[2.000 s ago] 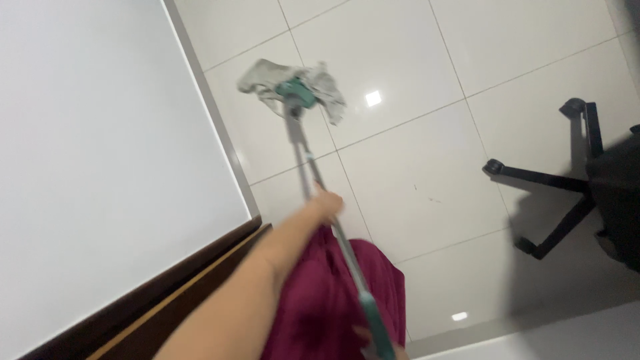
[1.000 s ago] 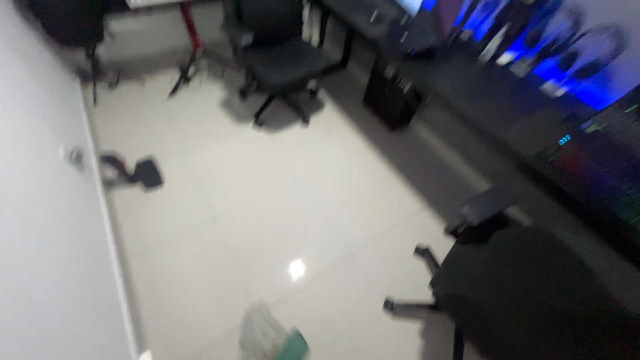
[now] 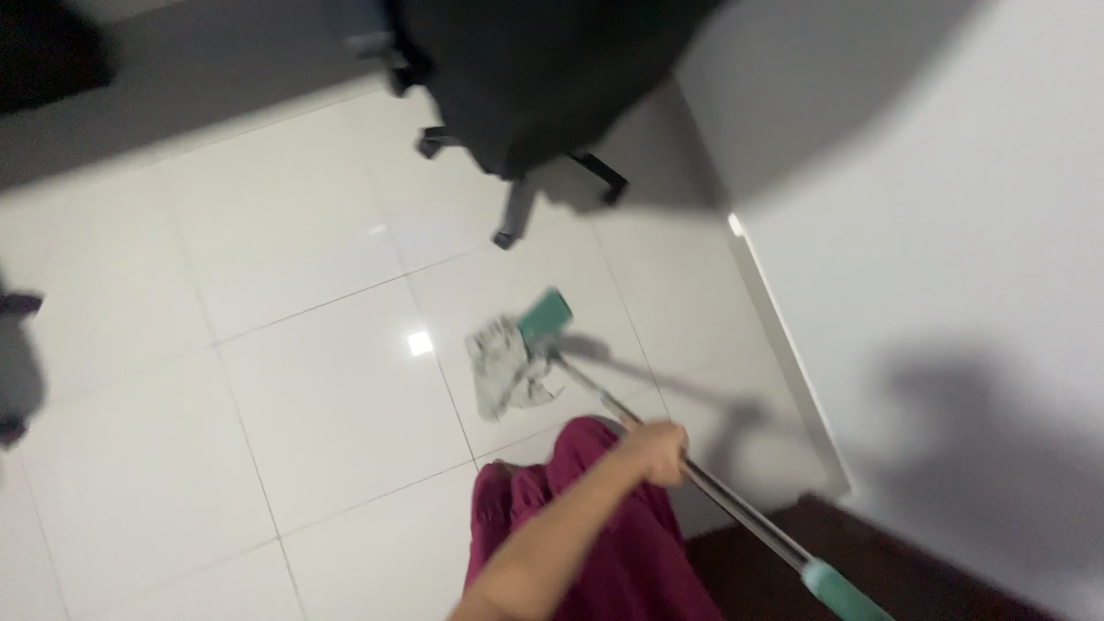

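Observation:
My left hand (image 3: 660, 453) is closed around the metal pole (image 3: 746, 513) of a flat mop, partway down its length. From there the pole runs down to the mop's green head (image 3: 545, 316), which rests on the tiled floor. A rumpled whitish mop cloth (image 3: 500, 366) spreads to the left of the head, and the head's upper right end shows bare. The pole's green handle grip (image 3: 841, 591) reaches the bottom edge at the right. My right hand is out of view. Maroon trousers cover my legs, close to the mop cloth.
A black office chair (image 3: 543, 78) with a wheeled base stands beyond the mop. At the right rises a white wall (image 3: 975, 319), with dark brown furniture or trim (image 3: 776, 552) at its foot. A blurred dark object (image 3: 17, 371) is at the left edge.
The view has swung widely. Two seconds ago both hands were on the mop; now only my left hand shows on it. The mop head now lies near the chair's base.

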